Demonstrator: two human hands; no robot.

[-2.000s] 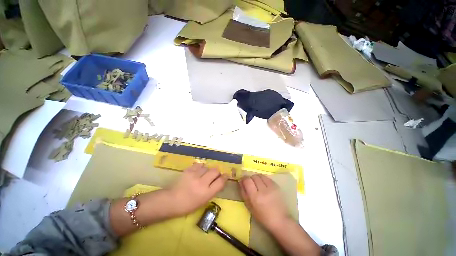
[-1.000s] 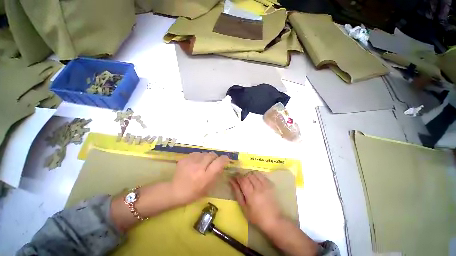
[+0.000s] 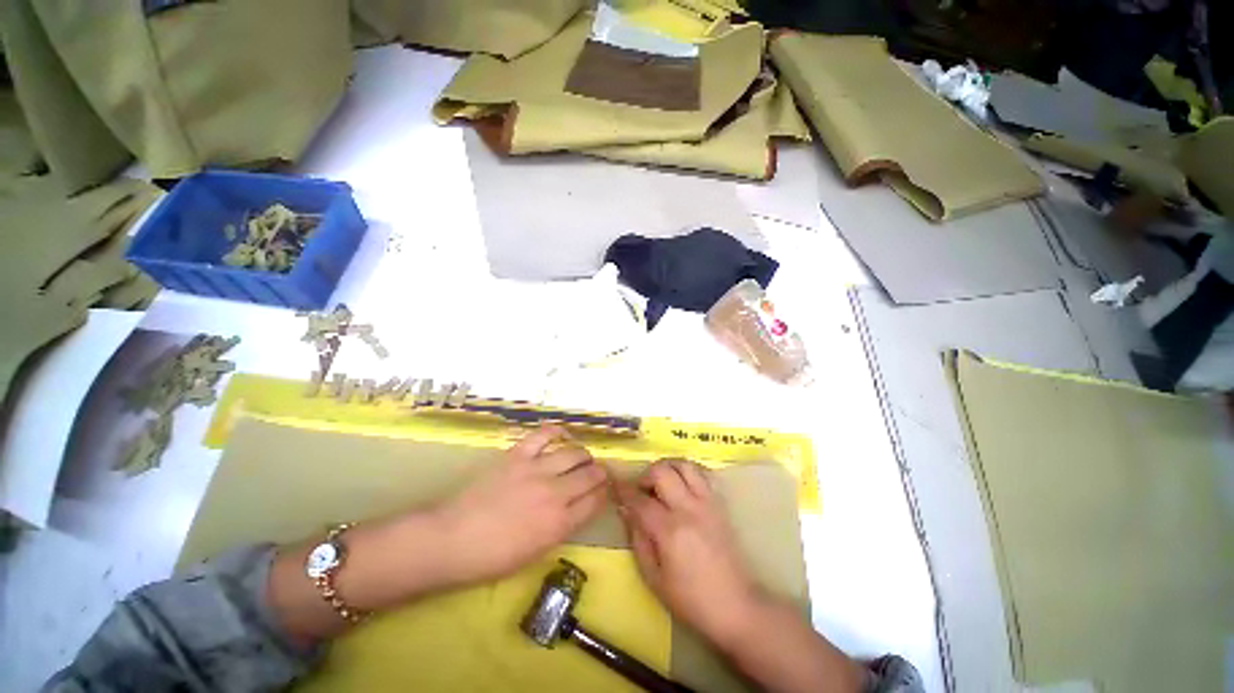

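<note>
A khaki panel (image 3: 325,467) with a yellow part (image 3: 460,616) lies in front of me over the lower edge of a yellow ruler (image 3: 731,440) with a black band. My left hand (image 3: 535,490) rests on the panel's upper part, fingers bent at its edge. My right hand (image 3: 683,535) is close beside it, fingertips near the left ones. Whether a small piece is between the fingers is hidden. A hammer (image 3: 555,605) lies on the panel below my hands. Small khaki tabs (image 3: 386,391) are lined along the ruler's upper left edge.
A blue bin (image 3: 244,278) with small pieces is at upper left, loose khaki tabs (image 3: 176,393) below it. A black cloth (image 3: 697,267) and brownish glue bottle (image 3: 761,332) lie beyond the ruler. Folded khaki pieces (image 3: 609,122) are behind, a khaki panel (image 3: 1096,515) at right.
The raised yellow strip seen below the ruler's black band two seconds ago no longer shows. The panel's edge now reaches up over the ruler there. Both hands stay close together, with small finger shifts.
</note>
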